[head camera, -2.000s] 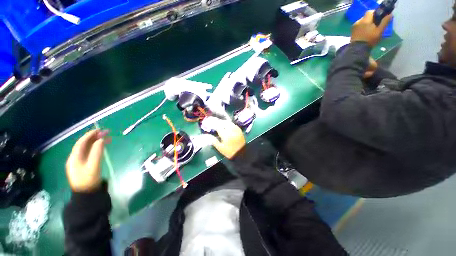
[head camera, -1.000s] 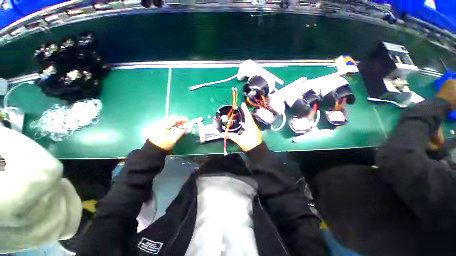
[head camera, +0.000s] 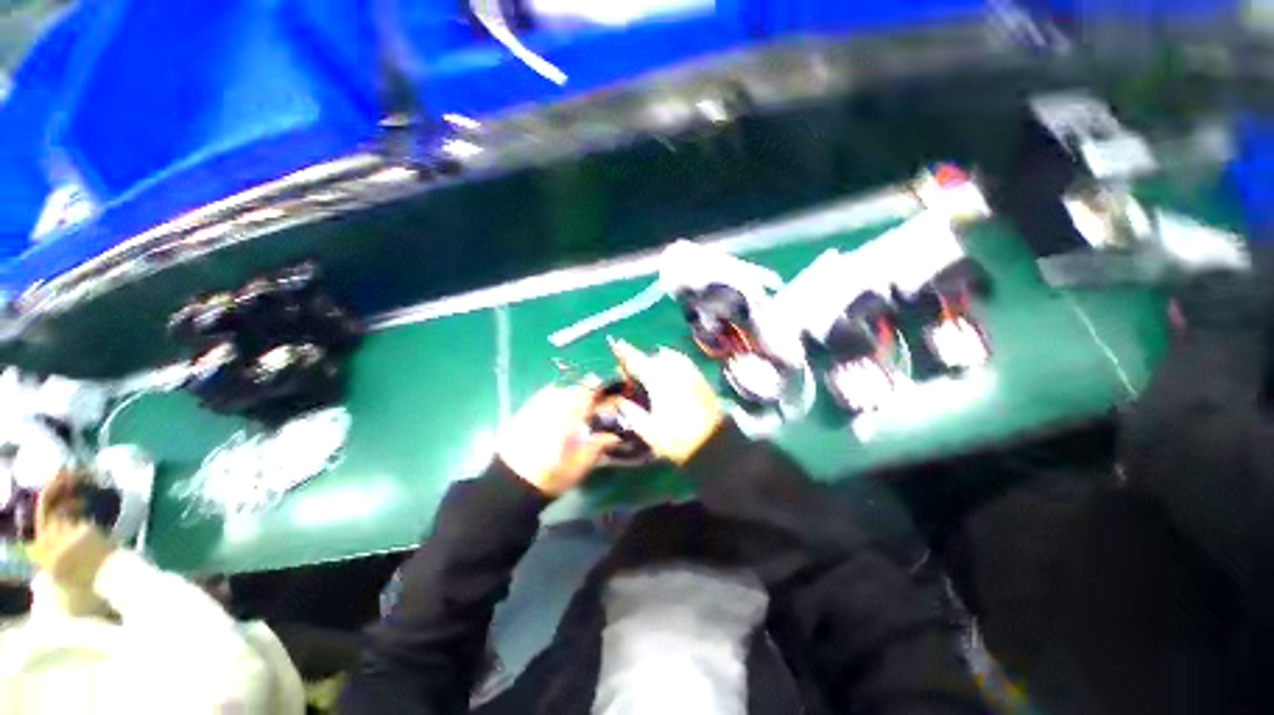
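Note:
The picture is blurred. My left hand (head camera: 552, 436) and my right hand (head camera: 674, 405) are close together over the green mat near its front edge. Both hold the round black opening of a camera housing (head camera: 623, 419), which they mostly cover. Orange wire shows at the top between the hands. To the right, three white camera housings lie on the mat, one of them here (head camera: 727, 286), with black round ends, red-orange wires and pale modules (head camera: 756, 374). A white tail cable (head camera: 609, 319) lies behind my hands.
A cluster of black modules (head camera: 266, 342) and a heap of clear loops (head camera: 268, 464) lie left. A small box (head camera: 952, 194) and black device (head camera: 1087, 189) stand right. Blue bins (head camera: 266, 112) are behind the rail. A person's hand (head camera: 70, 531) is far left; a dark sleeve (head camera: 1202, 391) is right.
My left hand has moved right and closed onto the black part beside my right hand. My right hand has shifted over the top of it. The view has tilted, bringing the blue bins into view.

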